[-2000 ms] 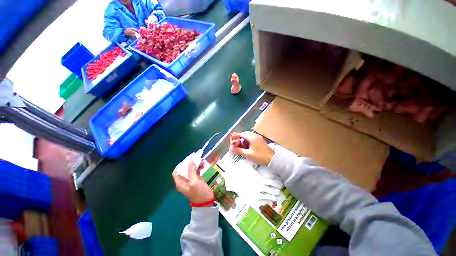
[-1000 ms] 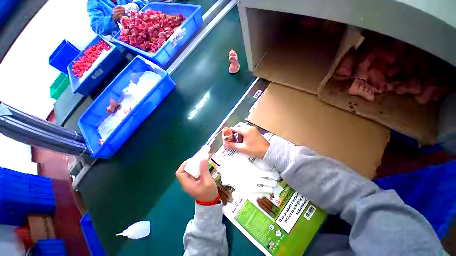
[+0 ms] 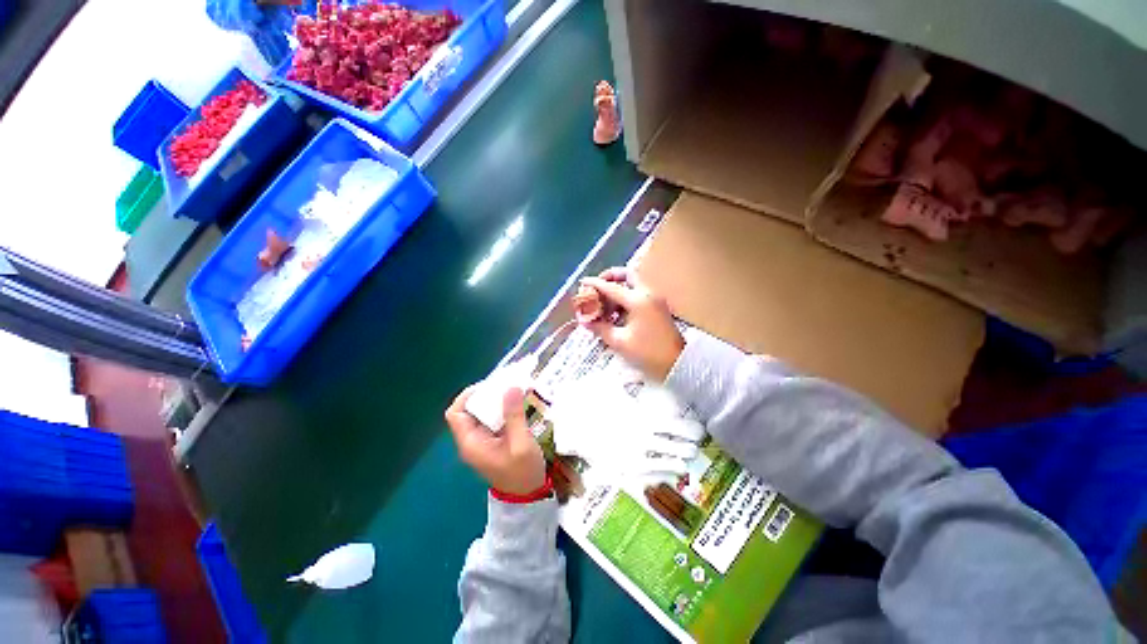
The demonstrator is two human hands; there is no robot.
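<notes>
My left hand [image 3: 503,447], with a red bracelet, holds a white squeeze bottle [image 3: 498,388]. Its thin spout points up and right, with the tip at or very near the figurine part; contact cannot be told. My right hand [image 3: 644,330] grips a small pinkish-brown figurine part [image 3: 591,302] between its fingertips, partly hidden by them. Both hands are above the printed cardboard mat [image 3: 639,554]. A white cloth item, apparently a glove [image 3: 629,434], lies on the mat beneath them.
A spare squeeze bottle [image 3: 340,566] lies lower left. A tan figurine [image 3: 606,113] stands beside the cabinet [image 3: 623,76], whose cardboard compartments hold pink pieces [image 3: 931,208]. A shallow blue crate [image 3: 409,201] and crates of red parts [image 3: 371,53] lie upper left.
The bottle's spout, pointing up-right two seconds ago and hard to see one second ago, now reaches the figurine part. My right hand has moved slightly up. The view has shifted.
</notes>
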